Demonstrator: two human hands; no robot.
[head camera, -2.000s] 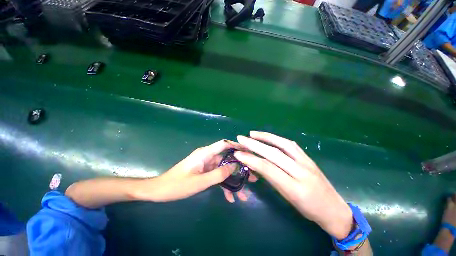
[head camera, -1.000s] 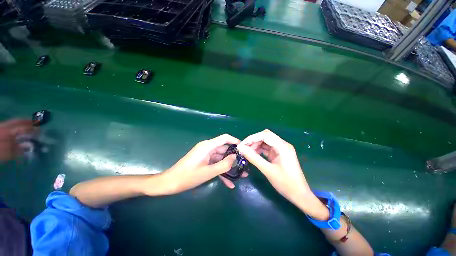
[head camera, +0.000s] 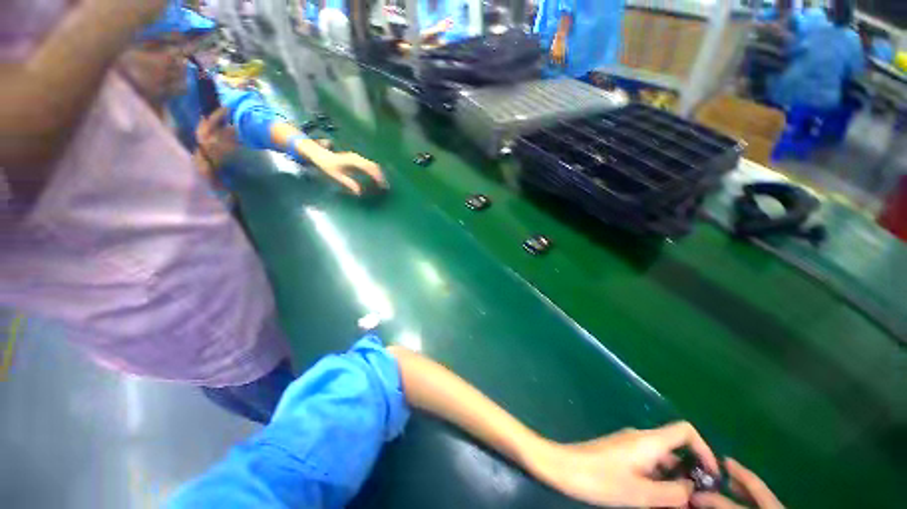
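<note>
My left hand is at the bottom right and holds a small black unit between thumb and fingers. My right hand is mostly cut off by the bottom edge; only some fingers show, close beside the unit. Whether these fingers touch or grip the unit is hard to tell. The view is blurred, and the inside of the unit cannot be made out. Several like black units, one of them nearest, lie spaced along the green belt.
A person in a pink top stands close at the left. Another worker's hand reaches over the green surface. Stacked black trays, a grey tray and a black curved strap are beyond the belt. A small pale piece lies near my left sleeve.
The view has swung to the left, so my hands now sit at the bottom right. The person in pink and other workers have come into view. The unit is still in my left hand.
</note>
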